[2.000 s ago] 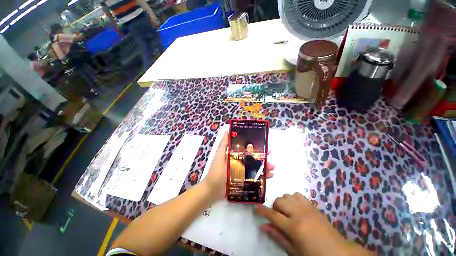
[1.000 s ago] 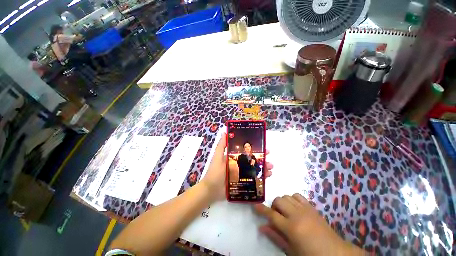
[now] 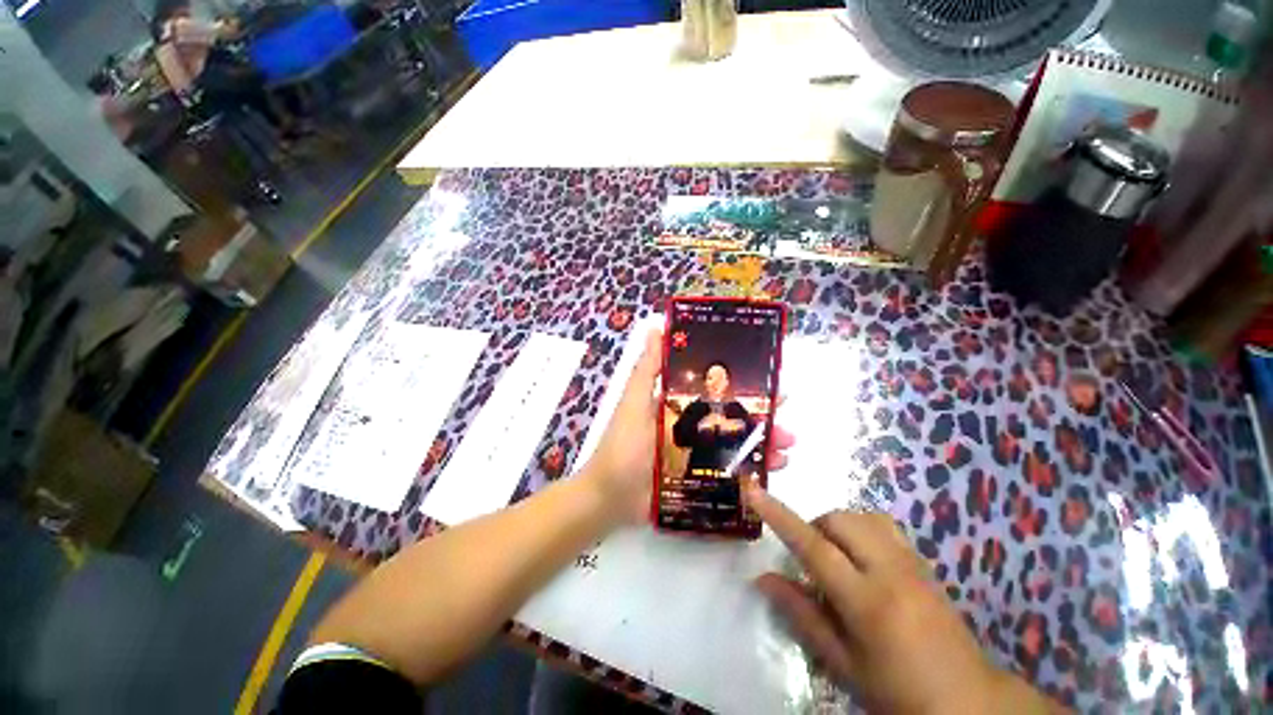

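Observation:
A smartphone [image 3: 718, 416] with a red edge shows a video of a person in dark clothes. My left hand [image 3: 635, 444] holds it from the left side and beneath, with fingertips showing at its right edge. My right hand [image 3: 873, 594] holds nothing; its index finger reaches the lower right of the screen. Whether it touches the glass I cannot tell. A large white sheet [image 3: 628, 615] lies under the phone and hands.
A written sheet [image 3: 391, 416] and a narrow paper slip [image 3: 505, 426] lie left. Beyond are a picture strip [image 3: 782, 224], a brown-lidded mug [image 3: 938, 175], a black flask [image 3: 1072, 224], a fan [image 3: 977, 31] and a calendar [image 3: 1033, 119]. A pen [image 3: 1170, 430] lies right. A person [image 3: 189, 59] is far left.
My right index finger has moved up from below the phone onto its lower right screen area. The view has shifted, and the picture on the screen differs. A person standing behind has left the view.

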